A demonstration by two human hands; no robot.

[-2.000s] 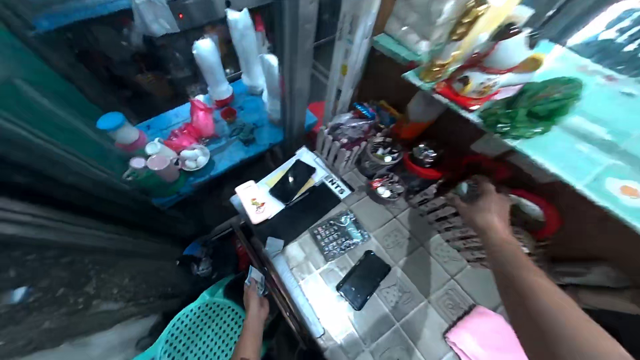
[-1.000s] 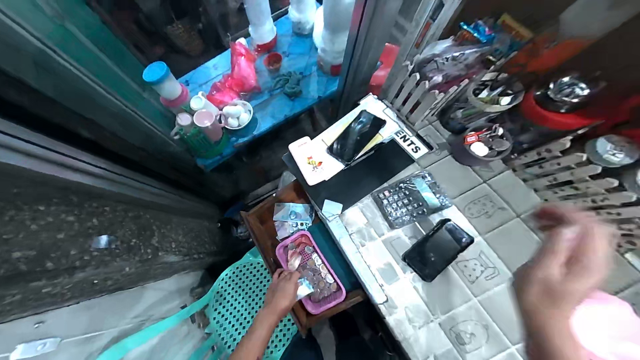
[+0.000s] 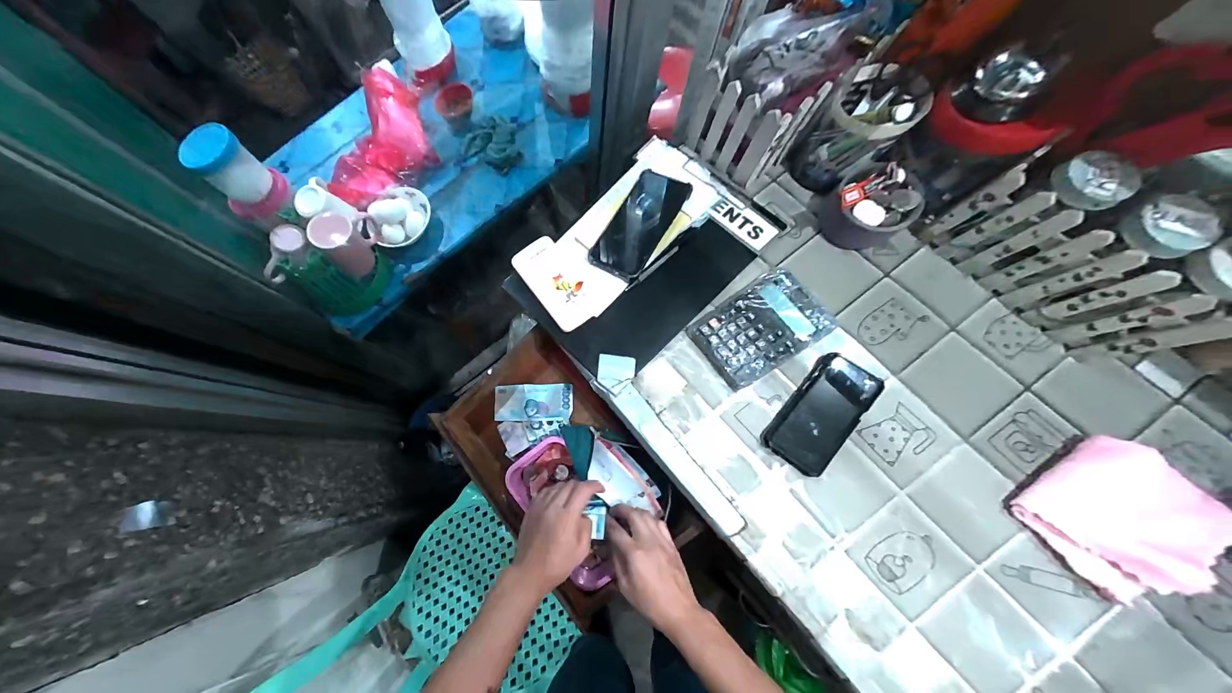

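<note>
An open wooden drawer (image 3: 460,430) under the tiled counter holds a pink plastic tray (image 3: 516,481) and banknotes (image 3: 534,402) behind it. Over the tray my left hand (image 3: 556,532) touches a small bluish folded banknote (image 3: 596,518), its fingers at the note's left edge. My right hand (image 3: 647,558) has its fingertips at the note's right side, so both hands hold it between them. Dark green cloth or paper (image 3: 578,449) and white papers (image 3: 621,481) lie beside the tray. The tray's contents are mostly hidden by the hands.
On the tiled counter (image 3: 948,385) lie a wrapped calculator (image 3: 760,327), a black phone (image 3: 823,414), another phone (image 3: 640,223) on papers and a pink cloth (image 3: 1121,510). Small white picket fencing (image 3: 1107,269) borders jars. A green plastic chair (image 3: 462,568) stands below the drawer.
My right hand has moved from the fenced jars, across the counter, to the drawer beside my left hand. The drawer shows open one second ago too. The small note was in my left hand then.
</note>
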